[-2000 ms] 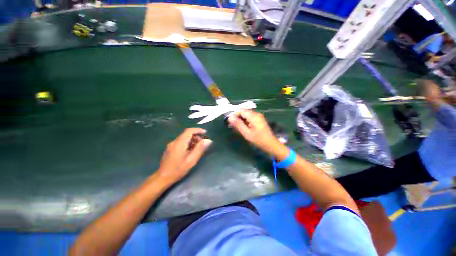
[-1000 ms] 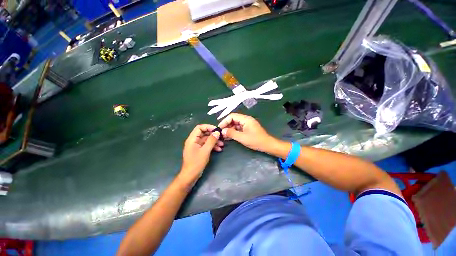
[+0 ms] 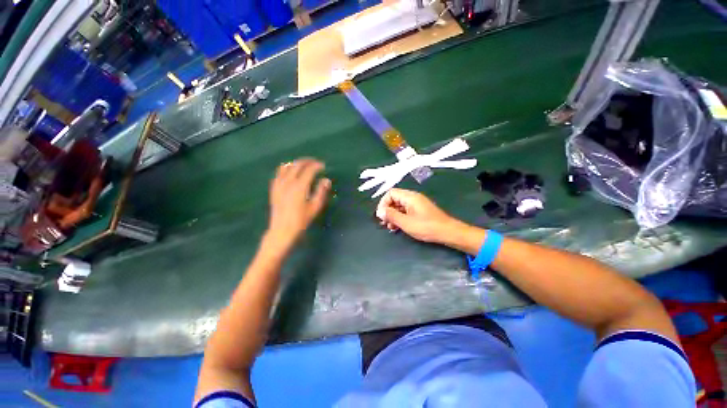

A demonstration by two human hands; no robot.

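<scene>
My left hand [image 3: 296,198] is raised over the green belt [image 3: 239,239], fingers apart and slightly blurred. A tiny yellow spot shows at its fingertips; whether it touches them I cannot tell. My right hand [image 3: 410,215] has thumb and fingertips pinched on a small white bit [image 3: 383,212], just below the crossed white strips [image 3: 414,166]. A blue-violet strip [image 3: 367,111] with amber ends runs away from the white strips. Loose black pieces [image 3: 508,191] lie to the right, with a pale scrap among them.
A clear plastic bag of black pieces [image 3: 666,143] stands at the right by a metal post [image 3: 610,52]. Brown cardboard [image 3: 319,60] lies at the far side. Small yellow-and-black components [image 3: 232,107] lie far left of it. Another person [image 3: 76,191] sits at the left edge.
My hands were together on a small dark piece and are now apart. The left hand has moved away, up and left. The view has turned, showing more of the left side.
</scene>
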